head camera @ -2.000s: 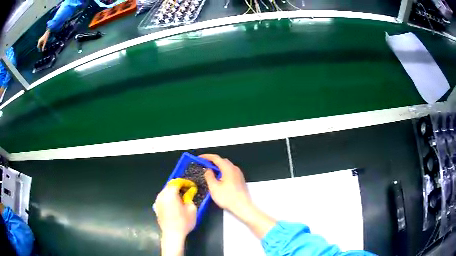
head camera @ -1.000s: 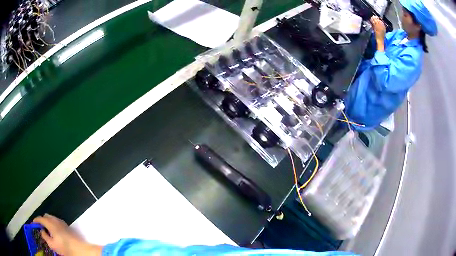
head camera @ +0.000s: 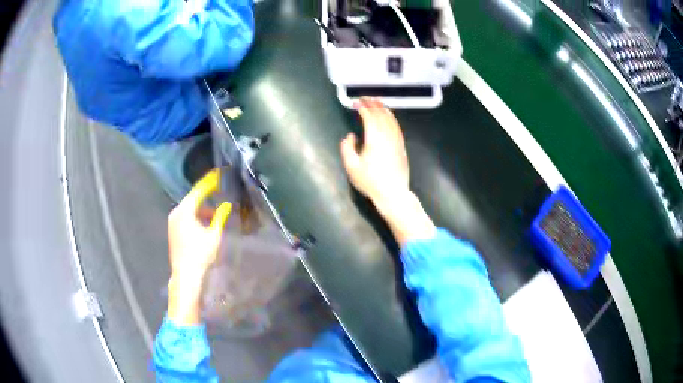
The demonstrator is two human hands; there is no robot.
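A white housing (head camera: 393, 66) with dark parts inside stands on the dark green bench at the top. My right hand (head camera: 382, 153) is over the bench with thumb apart; its fingertips overlap the housing's near white bar, and I cannot tell whether they touch it. My left hand (head camera: 193, 239), with yellow finger cots, is off the bench's left edge, thumb and finger apart, nothing visible in it. The blue screw bin (head camera: 554, 258) full of tiny dark screws sits at the right, by the belt rail.
A person in a blue smock (head camera: 150, 63) is at the upper left, beside the bench. A clear plastic bag (head camera: 247, 288) hangs at the bench edge, near black clips. The white work mat (head camera: 554, 329) is at lower right. The green belt (head camera: 554, 90) runs along the right.
The view has swung left to the housing and neighbouring person. My hands have left the blue bin, which now stands on the bench. The right hand is at the housing, the left beyond the bench edge.
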